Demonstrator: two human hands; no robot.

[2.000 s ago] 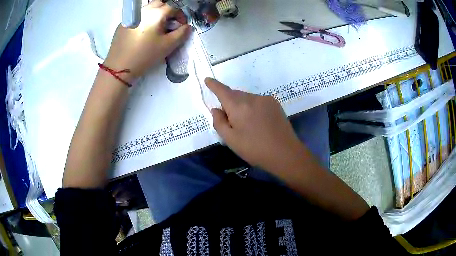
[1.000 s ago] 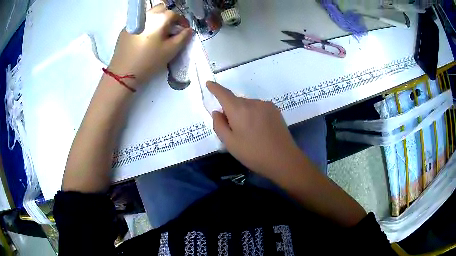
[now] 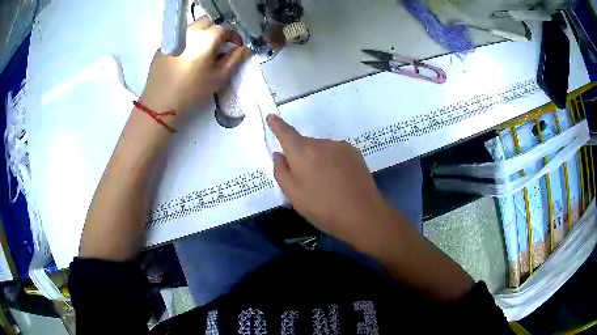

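Observation:
A white fabric strip [image 3: 263, 98] runs from under the sewing machine head [image 3: 252, 19] down towards the table's front edge. My left hand [image 3: 199, 62] is beside the needle area, fingers bent, with thumb and fingertips at the strip's upper end. Glare hides the exact contact there. My right hand [image 3: 321, 163] holds the lower part of the strip between index finger and thumb, near the printed scale [image 3: 406, 131]. The needle plate [image 3: 230, 108] shows partly, left of the strip.
Pink-handled thread snips [image 3: 412, 67] lie open right of the machine head, with a purple thread bundle [image 3: 440, 29] behind. A black phone [image 3: 554, 62] is at the right end. A yellow rack [image 3: 529, 196] wrapped in white strips stands at right. White strips hang at the left edge [image 3: 19, 150].
The camera view has shifted slightly, so the table items sit a little differently in the picture. My hands keep nearly the same pose on the strip.

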